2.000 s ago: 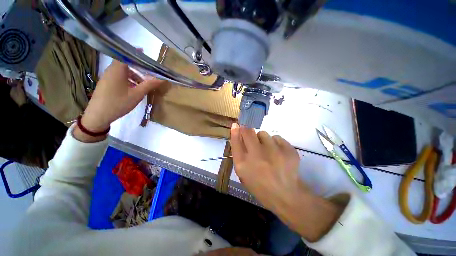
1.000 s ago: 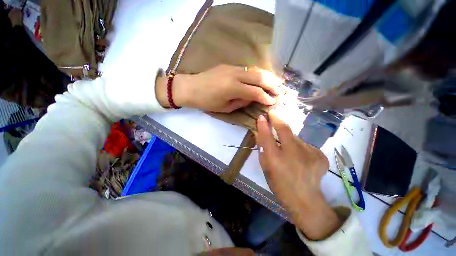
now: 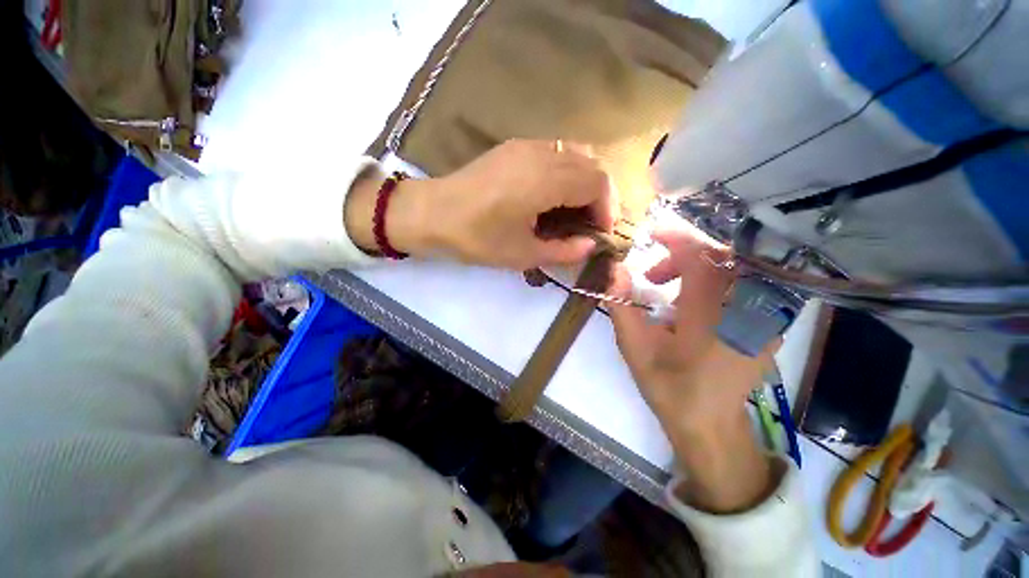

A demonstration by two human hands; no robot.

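The khaki-brown fabric panel [image 3: 553, 68] lies on the white table, with a metal zipper [image 3: 434, 79] along its left edge. My left hand [image 3: 508, 203] grips the panel's near edge beside the needle, fingers curled. My right hand [image 3: 683, 339] pinches the end of the narrow brown strip [image 3: 553, 350] close to the needle. The strip hangs over the table's front edge. A toothed zipper end [image 3: 592, 298] shows between the hands. The sewing machine's presser foot area [image 3: 705, 212] is under a bright lamp, and glare hides the fingertips partly.
The white machine head [image 3: 835, 102] fills the upper right. Right of my hand are the grey attachment [image 3: 758, 314], thread snips [image 3: 776, 416], a flat black rectangle [image 3: 858, 373] and orange-handled scissors [image 3: 869, 485]. Brown pieces [image 3: 130, 57] are at far left. A blue bin [image 3: 282, 367] is below the edge.
My left hand has moved from the panel's far left side to the needle area. The view has shifted. My right hand has moved up beside the needle, and the thin silver rod no longer shows clearly.
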